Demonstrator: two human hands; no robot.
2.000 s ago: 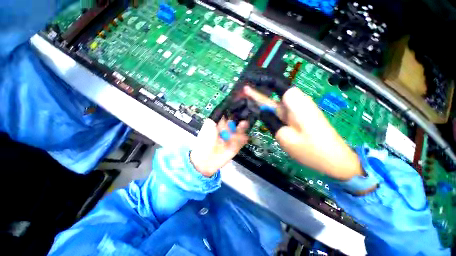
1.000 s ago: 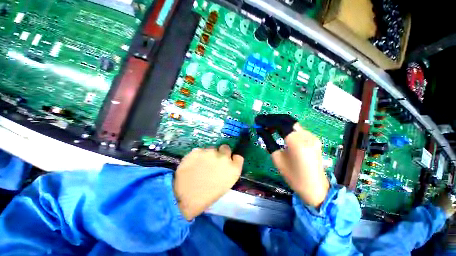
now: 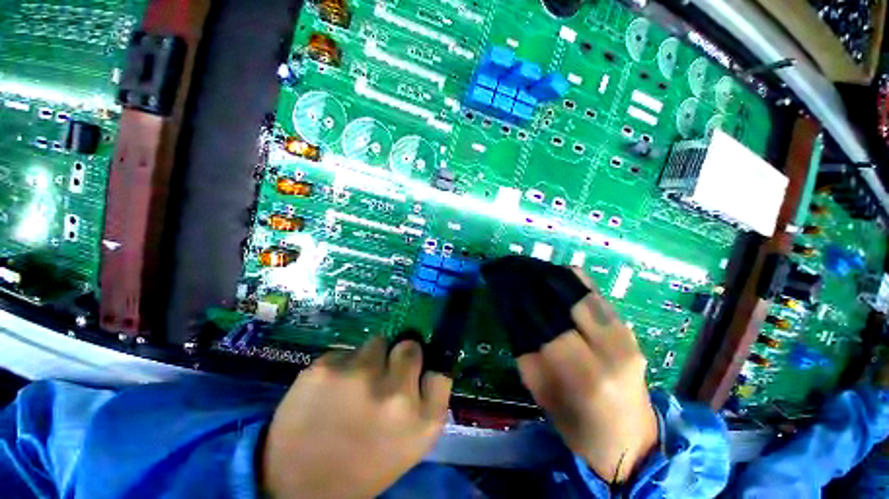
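A green circuit board [image 3: 575,161] lies in front of me. A small cluster of blue box components [image 3: 444,274] sits on it near the middle, and a larger blue cluster [image 3: 512,86] stands farther back, with some blocks tilted. My right hand [image 3: 575,351], with black coverings on its fingers, has its fingertips at the right end of the near cluster. My left hand [image 3: 375,395] is beside it, one black-covered finger pointing up to the same spot. The fingertips hide whether either hand holds a component.
Dark red-brown crossbars flank the board, at left [image 3: 146,195] and right [image 3: 726,341]. A white finned block [image 3: 736,185] stands at the board's right. The silver conveyor rail [image 3: 780,54] curves behind. Another blue sleeve [image 3: 814,443] is at the lower right. More boards lie either side.
The view has moved right and closer to the board. My hands, apart over the board's gap two seconds ago, are together at the near blue cluster. The far cluster now shows tilted blocks.
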